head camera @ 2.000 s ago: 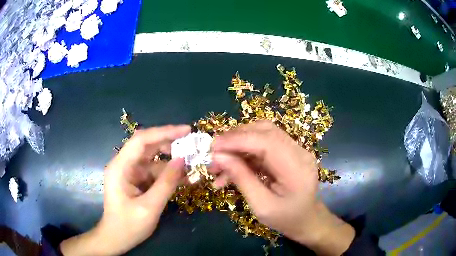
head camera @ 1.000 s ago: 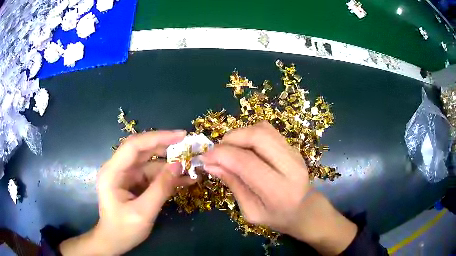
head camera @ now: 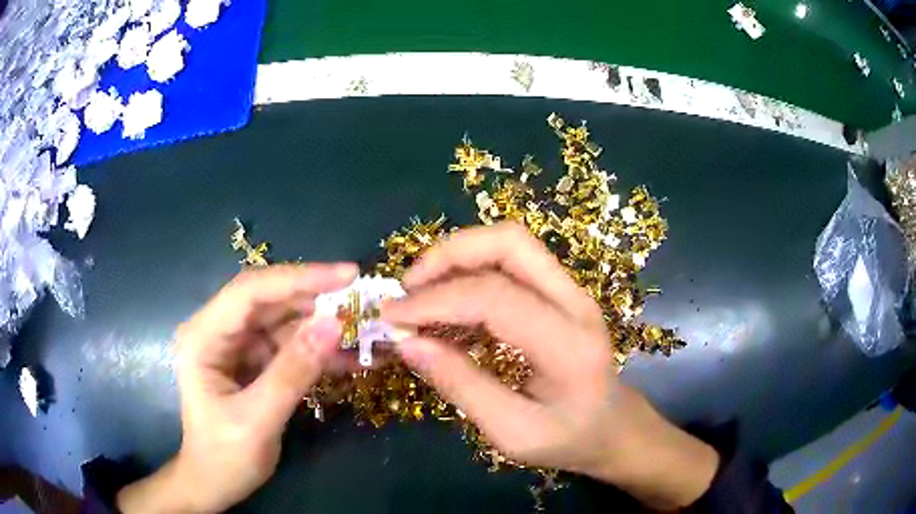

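A white plastic housing [head camera: 368,301] with gold metal showing in it is held in front of me, above the near left part of the brass heap. My left hand [head camera: 246,361] pinches its left side between thumb and fingers. My right hand [head camera: 512,351] is at its right side, fingertips at the housing; whether they grip the housing or a small part is hidden and blurred. Loose brass contacts [head camera: 603,236] lie in a heap on the dark bench, under and beyond my hands.
White housings [head camera: 141,113] lie on a blue sheet [head camera: 216,75] beside a clear bag at left. A green belt [head camera: 452,25] with a white edge strip [head camera: 432,78] runs along the top, carrying a fitted housing [head camera: 746,20]. A small clear bag [head camera: 859,266] lies at right.
The housing has been turned, and both hands have shifted slightly left. My right fingers have spread a little at its right side. The pieces on the green belt have moved right.
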